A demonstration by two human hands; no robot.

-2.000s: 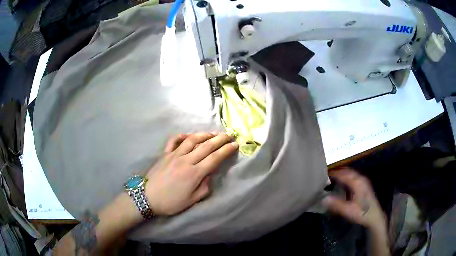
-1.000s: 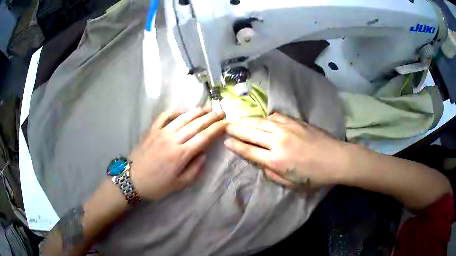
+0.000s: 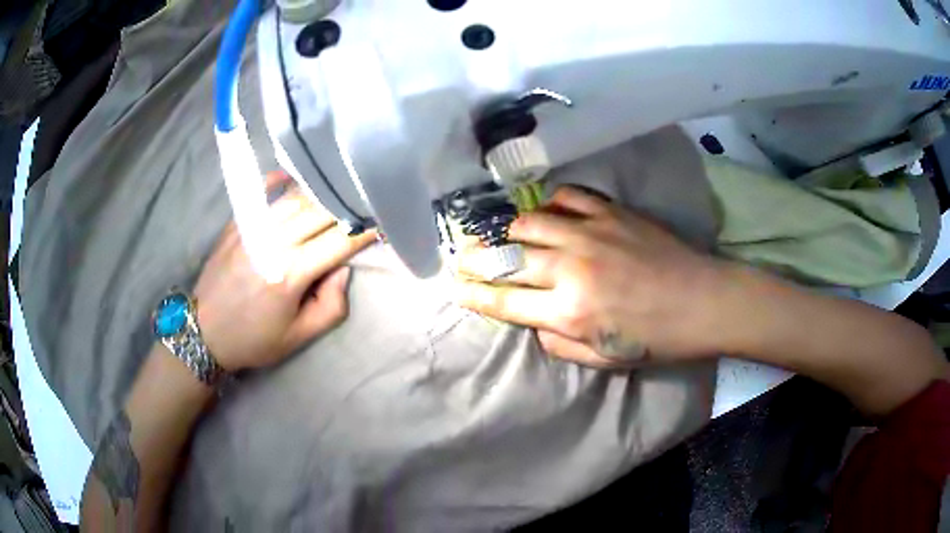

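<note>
The grey-beige fabric panel [image 3: 344,416] spreads over the table and hangs over its front edge. My left hand [image 3: 276,281] lies on it left of the machine head, fingertips partly behind the lamp and head. My right hand [image 3: 594,281] presses on the fabric right of the needle area, fingers spread beside the tension knobs. A bit of the yellow-green piece [image 3: 529,195] shows above my right fingers. The presser foot and needle are hidden by the machine head. I cannot see either hand pinching the cloth.
The white JUKI sewing machine [image 3: 646,62] spans the top. The glowing lamp [image 3: 248,208] hangs on a blue tube at the left. A pale green cloth piece [image 3: 823,224] lies at the right below the machine arm. The white table edge [image 3: 755,383] shows in front.
The view has moved closer to the machine head. My right hand has come from the fabric's right edge onto the panel near the needle. The pale green cloth has appeared at the right.
</note>
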